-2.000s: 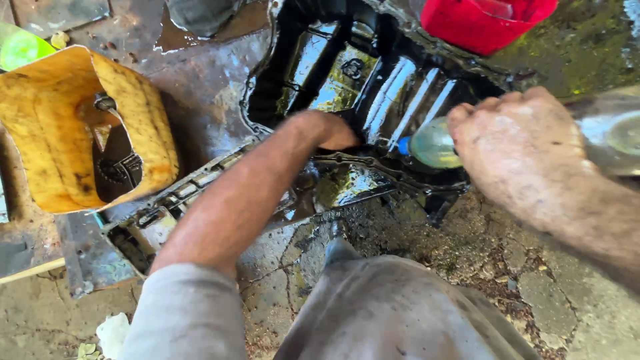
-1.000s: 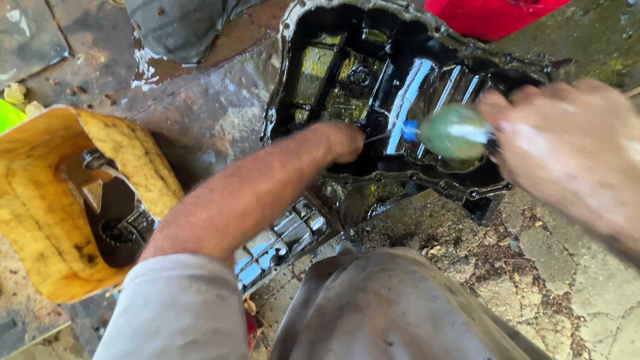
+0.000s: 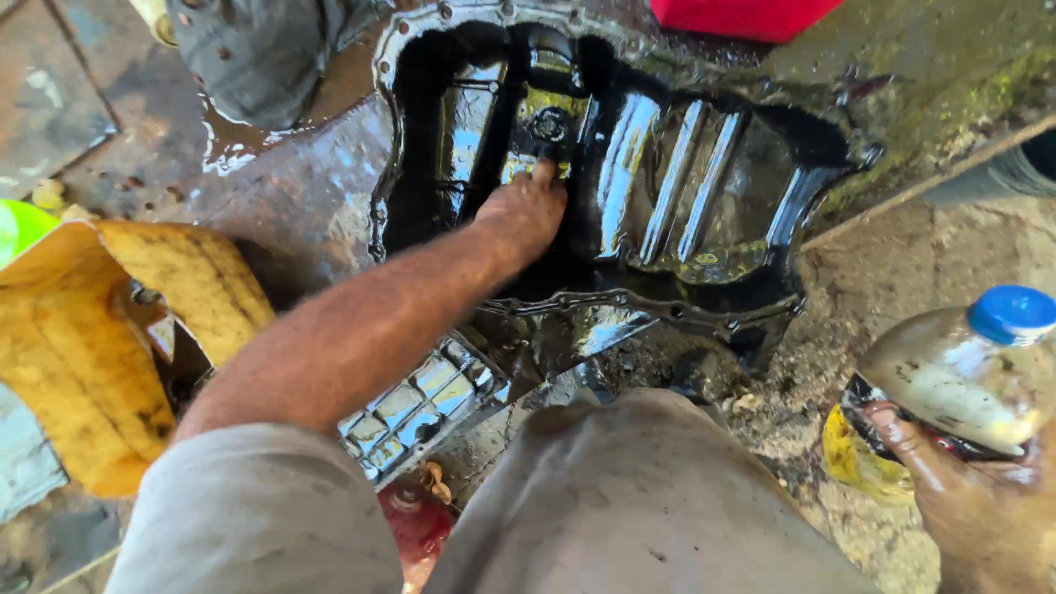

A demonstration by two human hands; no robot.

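A black, oily engine oil pan (image 3: 606, 272) lies open side up in the upper middle, its metal rim lined with bolt holes. My left hand (image 3: 528, 206) reaches inside it, fingers down near a round fitting on the pan's floor; whether it holds anything is hidden. At the far right, my right hand (image 3: 949, 487) grips a clear plastic bottle (image 3: 949, 371) with a blue cap, upright beside the pan over the concrete. A ribbed metal part (image 3: 421, 404) lies below the pan, partly behind my left forearm.
At left stands a cut-open yellow plastic container (image 3: 190, 272) with dark parts inside. A dark cloth (image 3: 247, 58) lies in a wet patch at upper left. A red container (image 3: 747, 12) is at the top edge. A red object (image 3: 412, 520) shows beside my knee.
My right hand has drawn the bottle away from over the pan to the right, and the bottle has turned from lying sideways to upright. My left hand has moved farther into the pan.
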